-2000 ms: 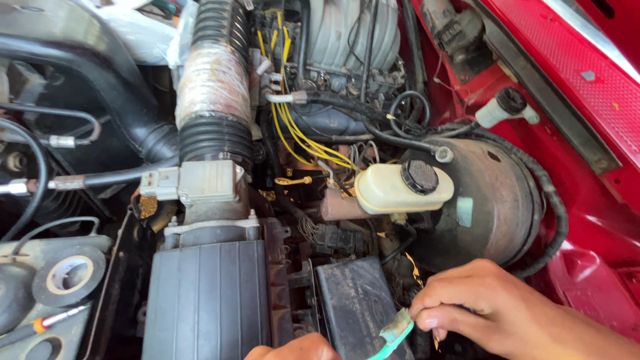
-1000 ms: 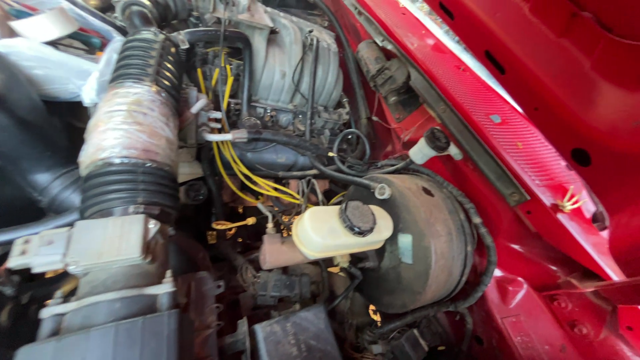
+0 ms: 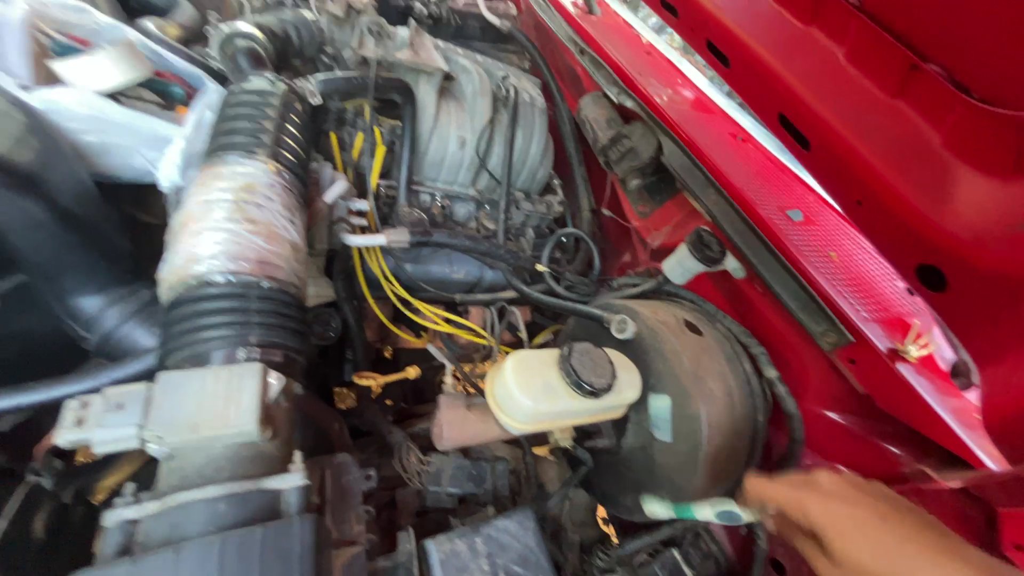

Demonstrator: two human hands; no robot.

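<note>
At the lower right, my right hand [image 3: 848, 516], blurred by motion, is closed on the end of a white and green toothbrush-like tool [image 3: 696, 510]. The tool points left, in front of the lower edge of the round brake booster [image 3: 688, 400]. Left of the booster sits the cream brake fluid reservoir [image 3: 512, 392] with its black cap [image 3: 588, 370] on. Several yellow wires [image 3: 432, 316] run down toward the reservoir from the grey intake manifold [image 3: 480, 112]. My left hand is out of view.
A ribbed black air intake hose [image 3: 232, 320], partly wrapped in clear plastic, runs along the left. The air filter box [image 3: 216, 552] is below it. A plastic bag [image 3: 104, 132] with items lies at the upper left. The red cowl edge [image 3: 768, 192] and inner body panel border the right.
Two seconds ago both hands were at the lower edge with a green item; one second ago neither showed. Now my right hand is at the lower right with the brush-like tool. The view has shifted.
</note>
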